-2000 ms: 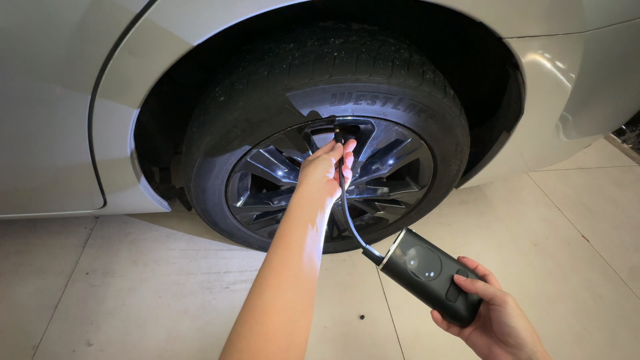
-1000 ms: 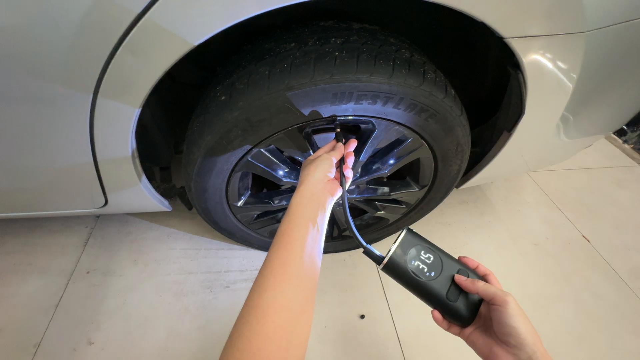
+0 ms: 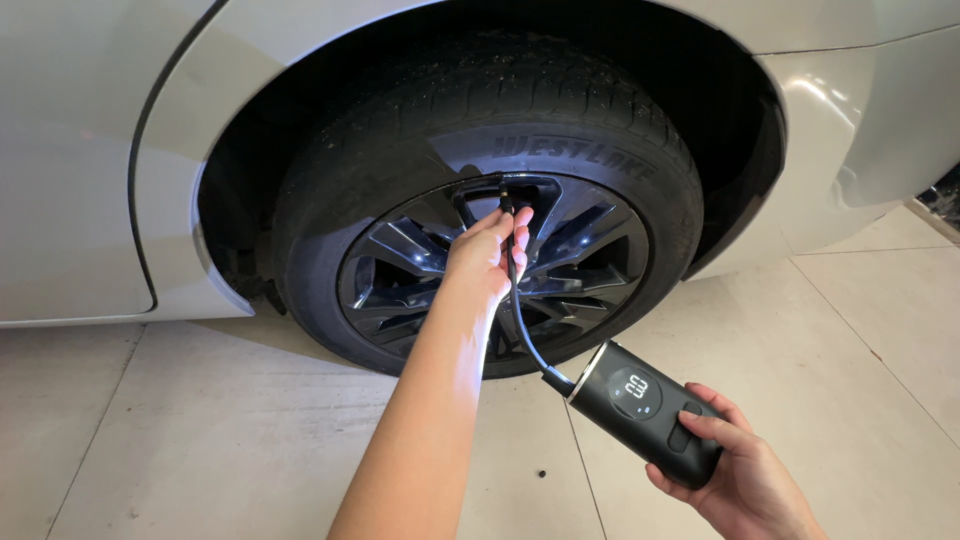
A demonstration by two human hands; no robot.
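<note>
My left hand (image 3: pixel 491 251) pinches the black end fitting of an air hose (image 3: pixel 517 300) near the tire valve (image 3: pixel 504 190), at the upper part of the wheel rim (image 3: pixel 577 225). From there the hose curves down to a black handheld tire inflator (image 3: pixel 645 412). My right hand (image 3: pixel 739 457) holds the inflator tilted, its thumb on the button pad (image 3: pixel 684 427). The inflator's round display is lit and reads 0.0. Around the dark multi-spoke rim is a black Westlake tire (image 3: pixel 322 225).
The pale car body (image 3: pixel 75 165) surrounds the wheel arch. Light floor tiles (image 3: pixel 225 435) lie below, with a small black cap-like piece (image 3: pixel 541 474) between my left forearm and the inflator. A dark object (image 3: pixel 946 196) shows at the right edge.
The inflator display was unlit in the oldest frame, showed larger digits reading about 31.5 a second ago, and now shows 0.0. Both hands have stayed in place.
</note>
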